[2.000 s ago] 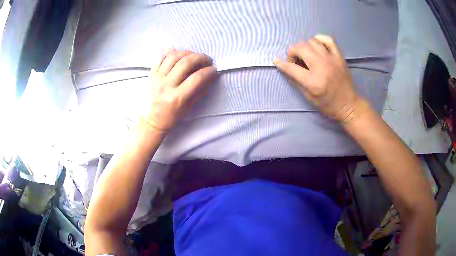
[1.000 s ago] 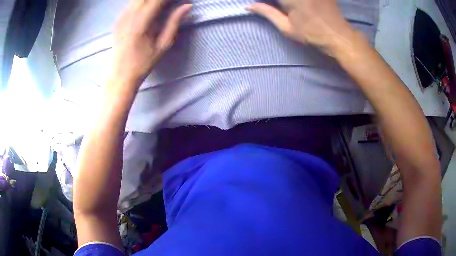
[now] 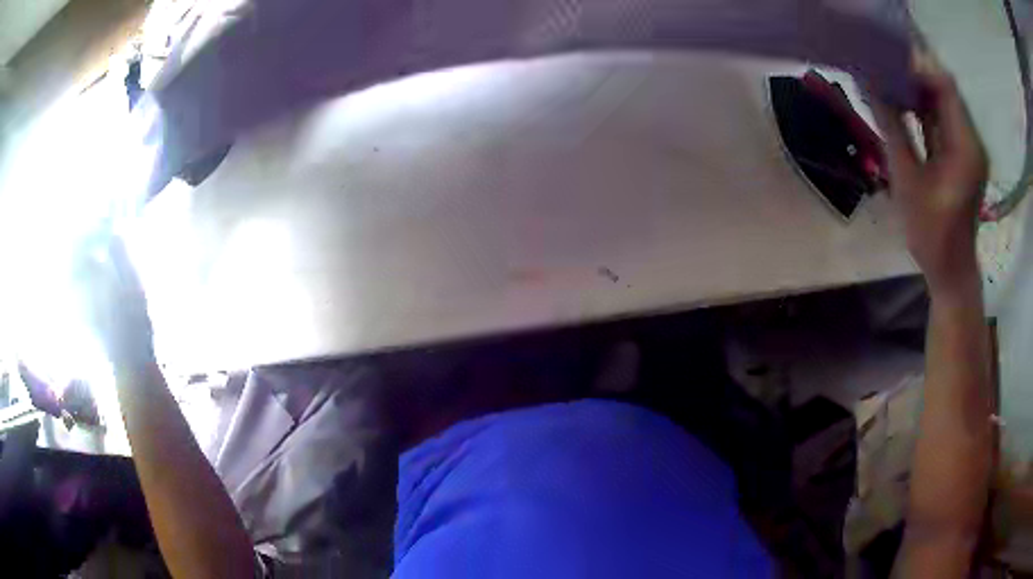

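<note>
The grey-mauve garment piece [image 3: 498,40] spans the top of the view, blurred, with its near edge curving above the pale table [image 3: 453,215]. My right hand [image 3: 935,164] is at the piece's right end, with its fingers closed on the cloth corner. My left hand [image 3: 122,300] is at the far left, below the piece's left end and apart from it. It is washed out by the bright light, so its fingers cannot be made out.
A dark pointed iron [image 3: 818,141] with a reddish handle lies on the table just left of my right hand. A hose or cord [image 3: 1019,170] curves at the right edge. A grey cloth bundle [image 3: 312,452] hangs below the table edge at left.
The garment piece has moved from under my hands up to the top, baring the table. My hands have spread wide apart, the left to the glare and the right to the piece's right end.
</note>
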